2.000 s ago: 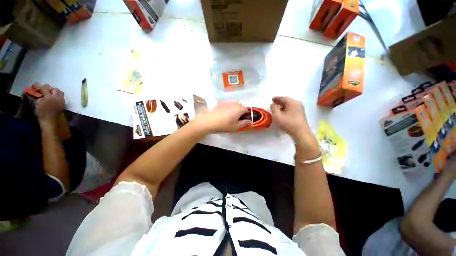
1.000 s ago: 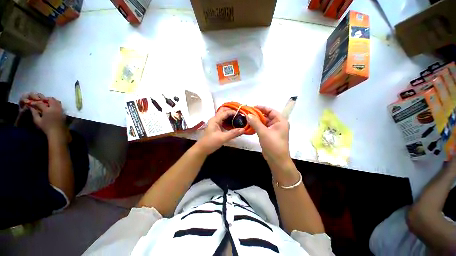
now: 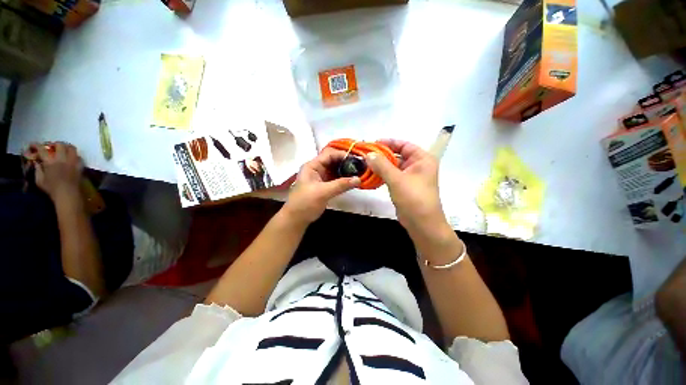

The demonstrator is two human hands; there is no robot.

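Note:
A coiled orange cable [image 3: 366, 178] with a black plug [image 3: 350, 166] is held above the table's front edge. A thin pale tie runs around the coil. My left hand [image 3: 316, 180] grips its left side. My right hand [image 3: 410, 179] grips its right side, thumb on the coil. A clear plastic tray [image 3: 376, 56] lies beyond, with an orange label [image 3: 338, 85] with a QR code in or under it. A retail box [image 3: 222, 165] lies with its white pictured face up to the left. A utility knife [image 3: 441, 140] lies just right of my right hand.
Yellow sheets with small bits lie at left [image 3: 178, 90] and right [image 3: 512, 194]. An orange and black retail box [image 3: 538, 60] stands at back right; more boxes [image 3: 645, 169] stand far right. A second knife [image 3: 105, 137] lies left. People sit on both sides; a brown carton [image 3: 342, 7] is behind.
Over the two seconds, the coil came up off the table into both hands and its black plug turned into view. The knife now lies on the table at right. The view has shifted.

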